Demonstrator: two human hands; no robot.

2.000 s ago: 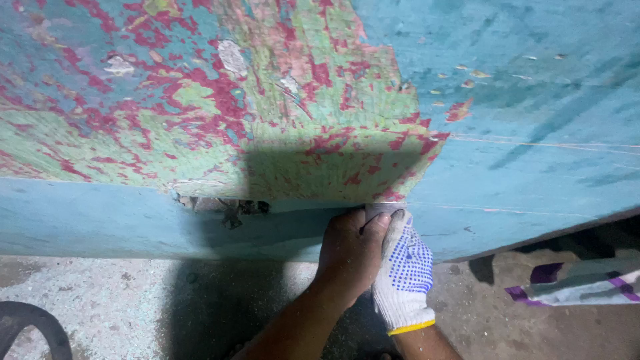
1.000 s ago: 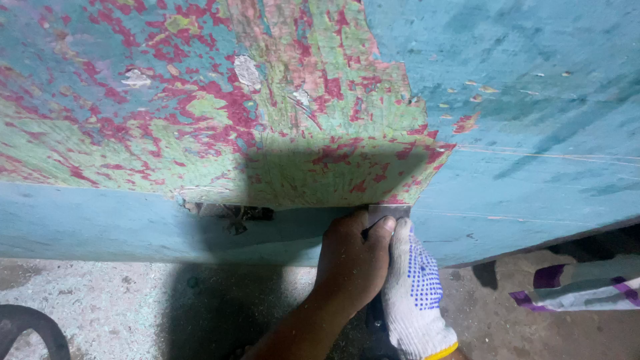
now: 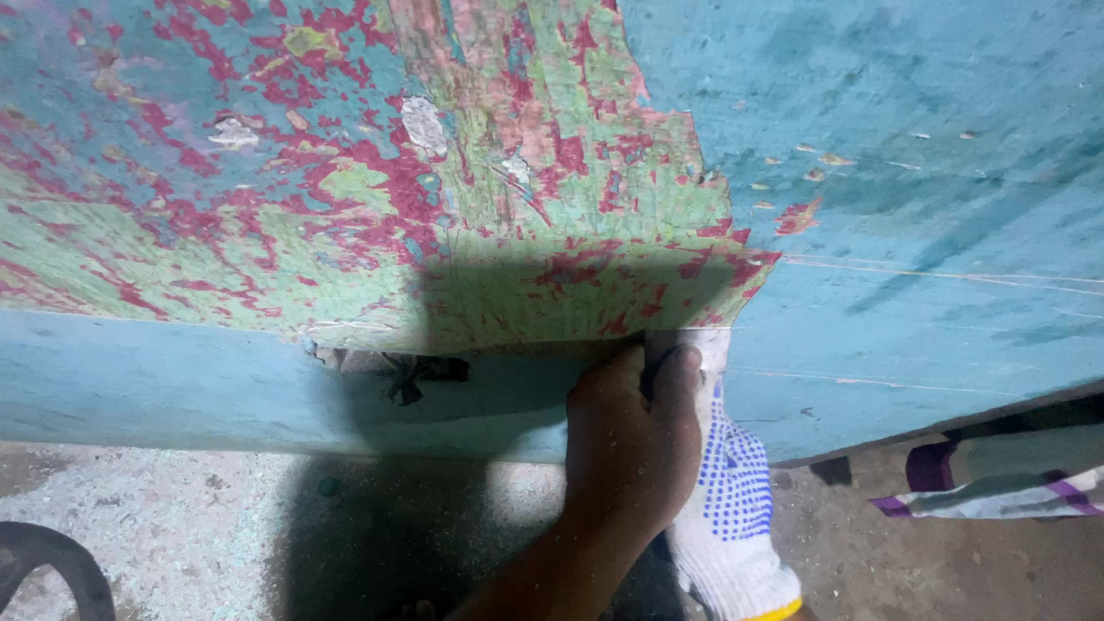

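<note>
A flat-bladed scraper point(image 3: 664, 343) stands against the painted wall point(image 3: 552, 293), its edge at the lower border of a patch where green, red and pink layers show through the blue paint. My bare left hand point(image 3: 642, 427) is closed around it just below the blade, thumb on the right side. Close beside it, my right hand point(image 3: 733, 483), in a white knit glove with blue dots and a yellow cuff, grips the tool too, its fingers reaching up along the blade's right edge. The hands hide most of the handle. My shadow darkens the wall around them.
Left of the hands, a broken recess point(image 3: 397, 366) in the wall holds dark tangled bits. Paint flakes and dust cover the floor point(image 3: 190, 517). A dark curved object point(image 3: 56, 552) lies at lower left. White and purple striped material point(image 3: 992, 492) lies at lower right.
Both hands stay together on the scraper at the patch's lower border. My gloved right hand's fingers now reach higher beside the blade than a second ago.
</note>
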